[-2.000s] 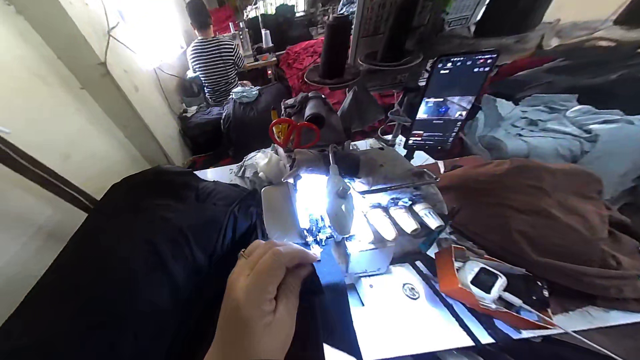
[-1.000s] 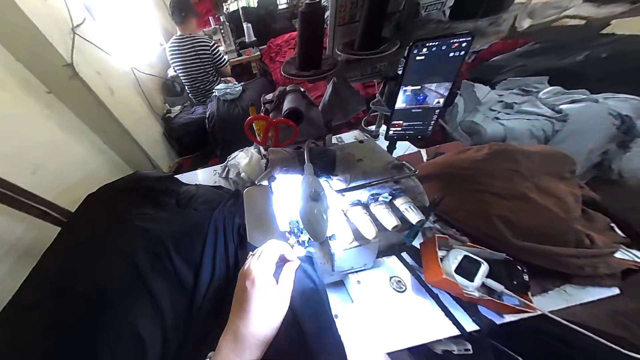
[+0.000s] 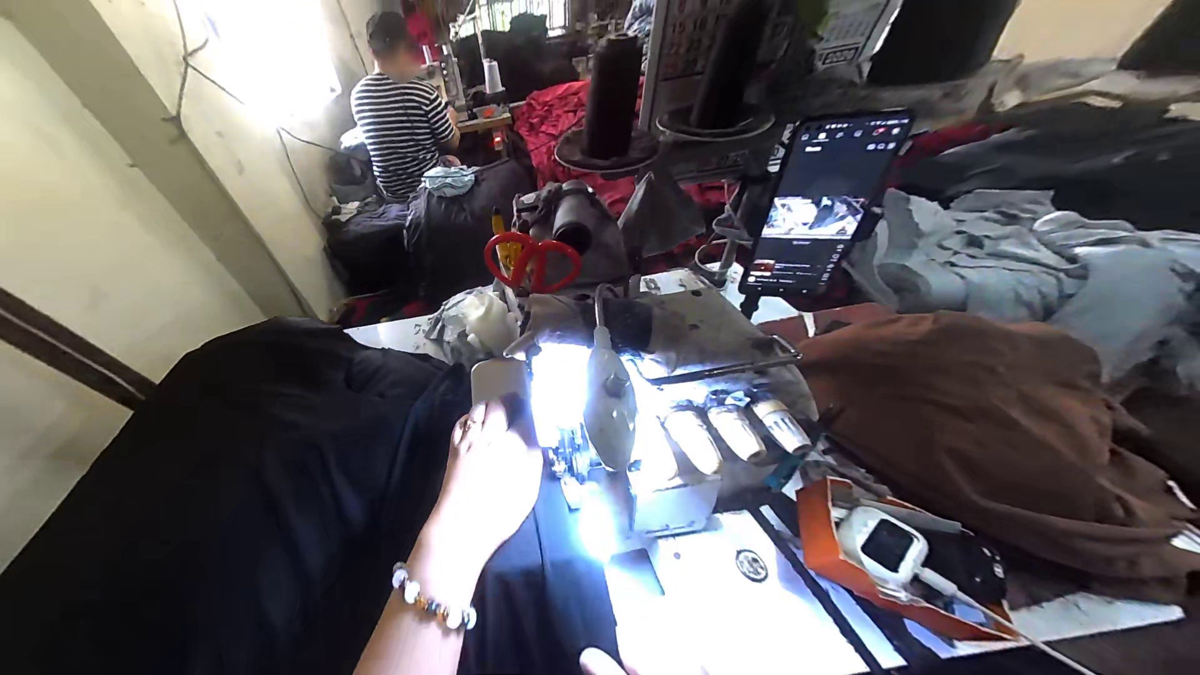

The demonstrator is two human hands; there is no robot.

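My left hand [image 3: 492, 473], with a beaded bracelet at the wrist, lies on black fabric [image 3: 281, 487] just left of the needle area of a lit overlock sewing machine [image 3: 675, 502]. Its fingers reach the machine's pale side plate; glare and the hand's own back hide whether they grip cloth. Only pale fingertips of my right hand [image 3: 605, 662] show at the bottom edge, beside the black fabric. A white lamp [image 3: 610, 408] hangs over the presser foot area. The black cloth runs from the left up to the machine's front.
Red-handled scissors [image 3: 532, 262] stand behind the machine. A phone [image 3: 825, 202] is mounted at the back right. Brown fabric [image 3: 975, 431] and an orange box [image 3: 825, 539] holding a white device lie right. Dark thread cones [image 3: 611, 98] stand behind. A person in stripes [image 3: 398, 122] sits farther back.
My left hand has moved up from in front of the needle area to the machine's left side plate. Fingertips of my right hand have come into view at the bottom edge.
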